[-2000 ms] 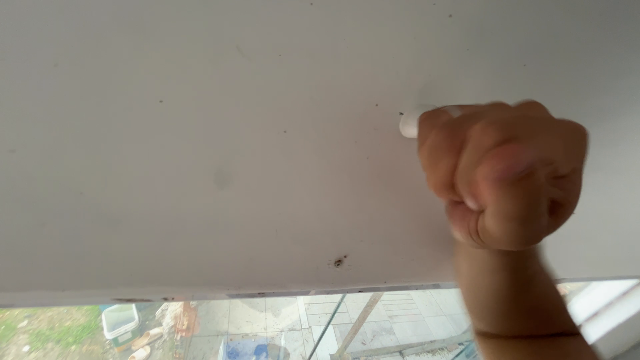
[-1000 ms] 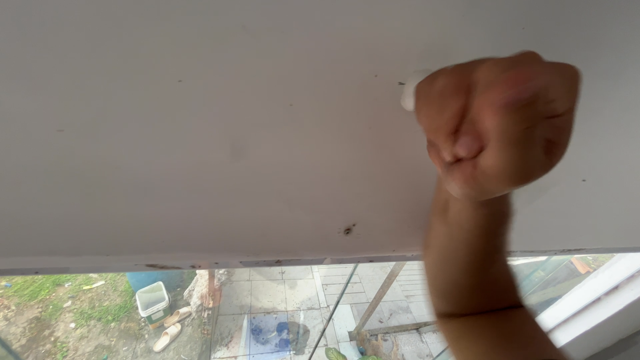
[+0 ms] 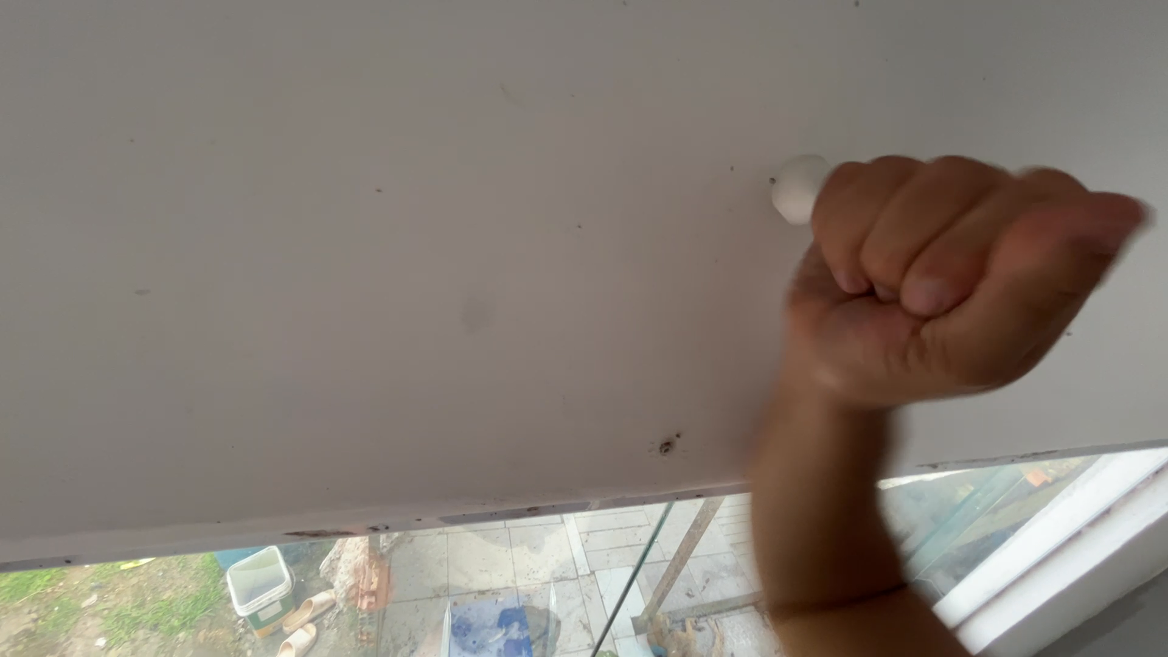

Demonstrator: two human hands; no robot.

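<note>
One bare hand, which looks like my right hand (image 3: 958, 274), is raised at the right of the view, its fingers curled tightly around a white rounded object (image 3: 800, 189). Only the object's rounded end shows, poking out at the left side of the fist; the rest is hidden in the palm. The fist is in front of a pale, flat painted surface (image 3: 411, 274), and whether the object touches it cannot be told. The hand is slightly blurred. My left hand is not in view.
Below the painted surface's marked edge (image 3: 347, 531) is glass, with tiled ground (image 3: 484, 557) beyond it. A plastic container (image 3: 262, 584), sandals (image 3: 310, 611) and grass (image 3: 155, 613) show at the lower left. A white frame (image 3: 1068, 547) slants at the lower right.
The fist has turned, so that its curled fingers and the white object's rounded end show more plainly. The hold on the object stays closed.
</note>
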